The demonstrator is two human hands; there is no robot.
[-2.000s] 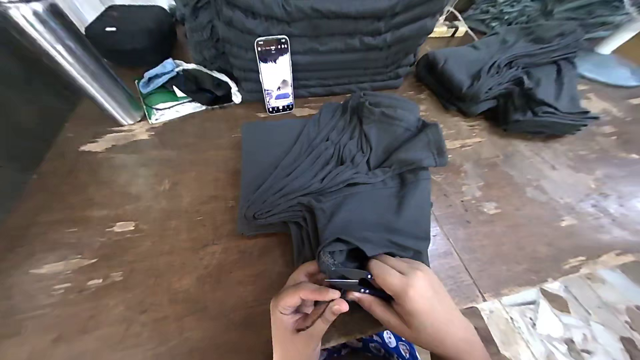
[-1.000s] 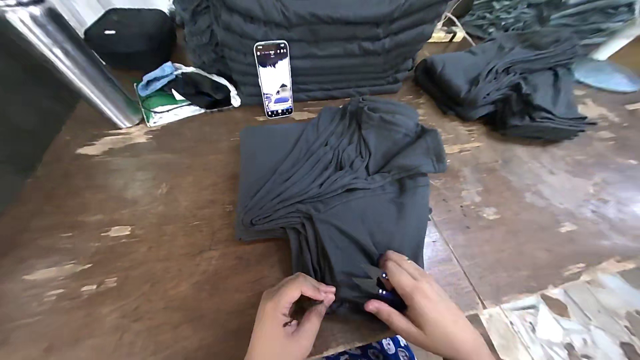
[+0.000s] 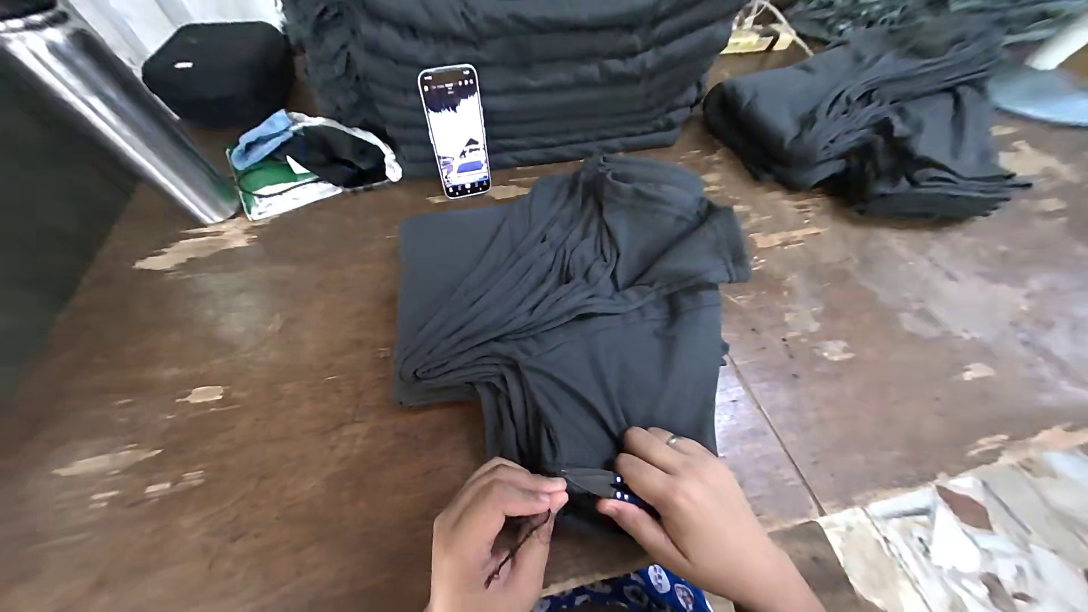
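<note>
A pile of folded dark grey garments [image 3: 629, 348] lies on the wooden table, its lower end close to the near edge. At that end my left hand [image 3: 501, 527] pinches the fabric edge between thumb and fingertips, with dark thread ends hanging in the palm. My right hand [image 3: 680, 501], a ring on one finger, holds small thread snips [image 3: 595, 483] against the cloth, the blades pointing toward my left fingertips. Its fingers hide most of the snips' dark handle, which has white dots.
Behind the pile, a smartphone [image 3: 456, 132] leans on a tall stack of dark garments [image 3: 544, 85]. More folded dark garments [image 3: 850, 127] lie at right. A steel bottle [image 3: 119, 110], a black case [image 3: 219, 72] and small cloth pieces [image 3: 314, 157] sit at left. The brown tabletop [image 3: 255, 425] is worn.
Two seconds ago both hands were close together over an opened fabric end; that end now lies flatter. The snips have turned toward my left fingers, and thread ends show in my left hand.
</note>
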